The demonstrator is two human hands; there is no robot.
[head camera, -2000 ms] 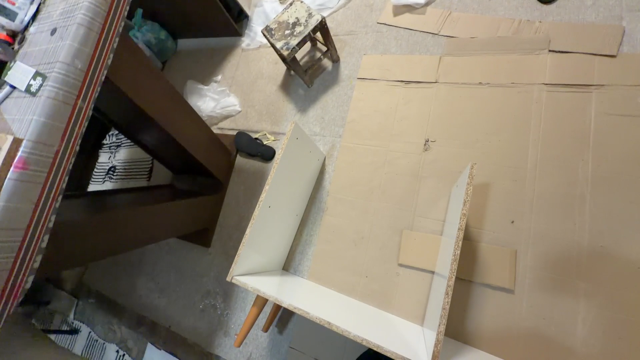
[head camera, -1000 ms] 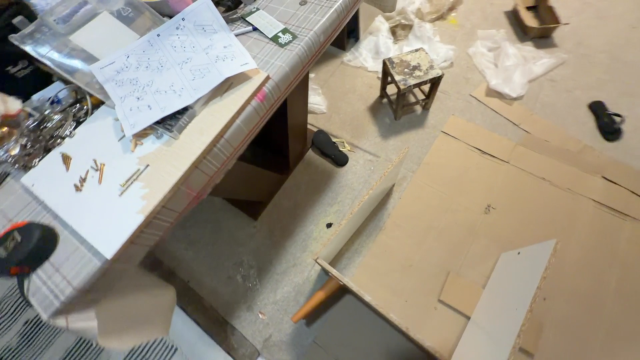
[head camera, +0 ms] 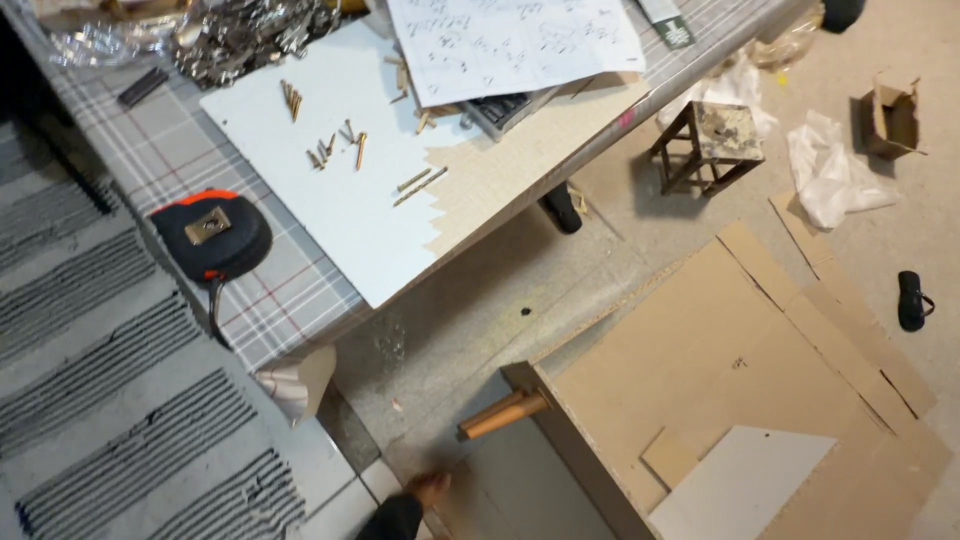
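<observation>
At the bottom, what looks like my left hand (head camera: pixel 431 487) shows blurred beyond a dark sleeve, close to the left side of a white panel (head camera: pixel 525 480) low down; contact and grip cannot be told. My right hand is out of view. Right of the left hand, a chipboard frame (head camera: pixel 592 450) with tapered wooden legs (head camera: pixel 502 412) rests by the cardboard. On the table, a white board (head camera: pixel 337 217) carries loose screws (head camera: pixel 319 154), a drill bit (head camera: pixel 420 186), dowels (head camera: pixel 424 122) and a printed diagram sheet (head camera: pixel 510 45). A black and orange tape measure (head camera: pixel 214 232) lies beside it.
The checked tablecloth's edge (head camera: pixel 285 315) crosses the left side. Flattened cardboard (head camera: pixel 675 330) covers floor at right. Beyond are a worn stool (head camera: pixel 724 135), plastic wrapping (head camera: pixel 832 172), a small open box (head camera: pixel 892 120) and black flip-flops (head camera: pixel 910 300). A striped cloth (head camera: pixel 112 360) lies at left.
The view has swung left over the tabletop. The blurred hand has come into view at the bottom.
</observation>
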